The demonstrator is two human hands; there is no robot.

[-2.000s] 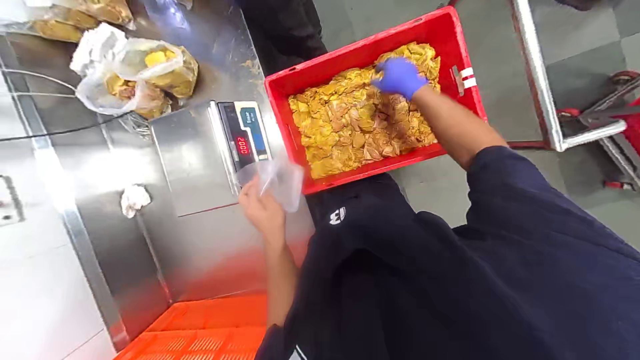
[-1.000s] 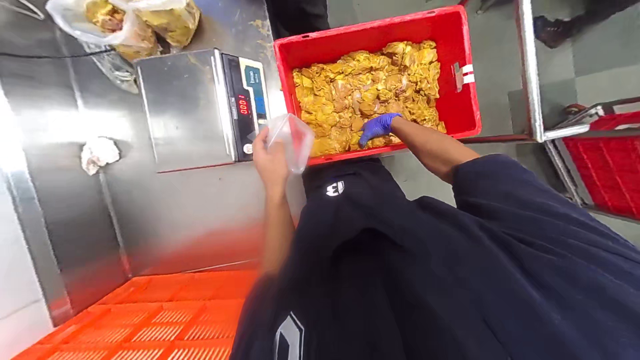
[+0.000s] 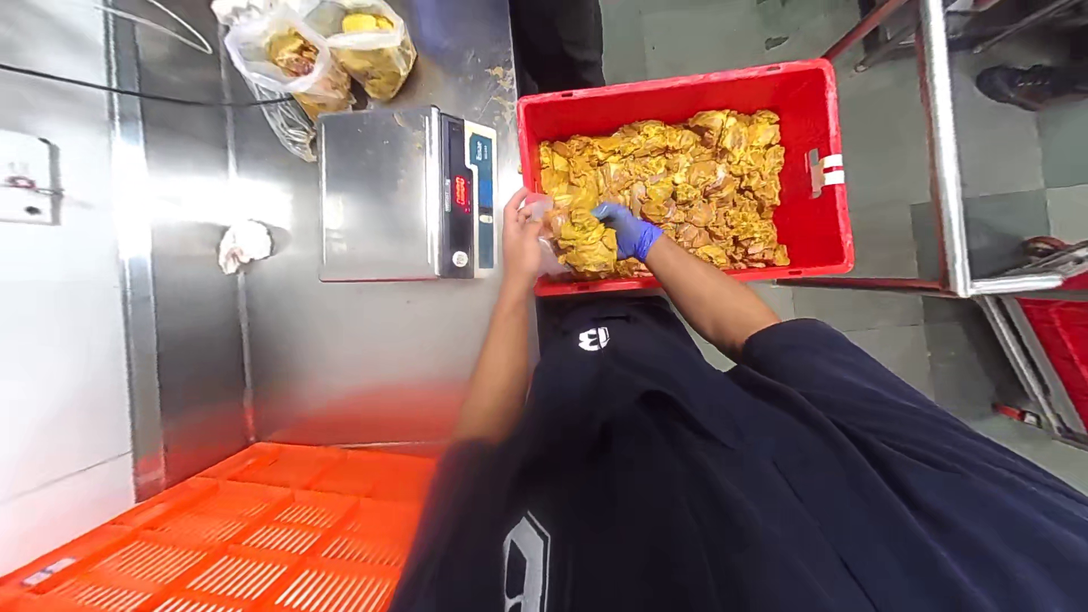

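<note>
My left hand (image 3: pixel 520 240), bare, grips a clear plastic bag (image 3: pixel 544 236) by its mouth at the left end of a red plastic crate (image 3: pixel 807 102). The crate holds many pieces of yellow marinated meat (image 3: pixel 680 170). My right hand (image 3: pixel 627 231), in a blue glove, holds a clump of the meat (image 3: pixel 586 245) against the bag's mouth; how much of it is inside the bag cannot be told. Left of the crate, on the steel table, stands a digital scale (image 3: pixel 378 195) with a bare steel platform and a lit red display.
Two filled plastic bags of marinated meat (image 3: pixel 293 55) (image 3: pixel 374 55) stand behind the scale on the steel table (image 3: pixel 382 331). A crumpled white wad (image 3: pixel 246 246) lies at left. Orange slotted crates (image 3: pixel 255 544) are at lower left, a metal rack frame (image 3: pixel 943 153) at right. A person's shoe (image 3: pixel 1020 85) shows upper right.
My right hand has moved left through the crate to the bag, now with a clump of meat. My left hand has brought the bag to the crate's left end.
</note>
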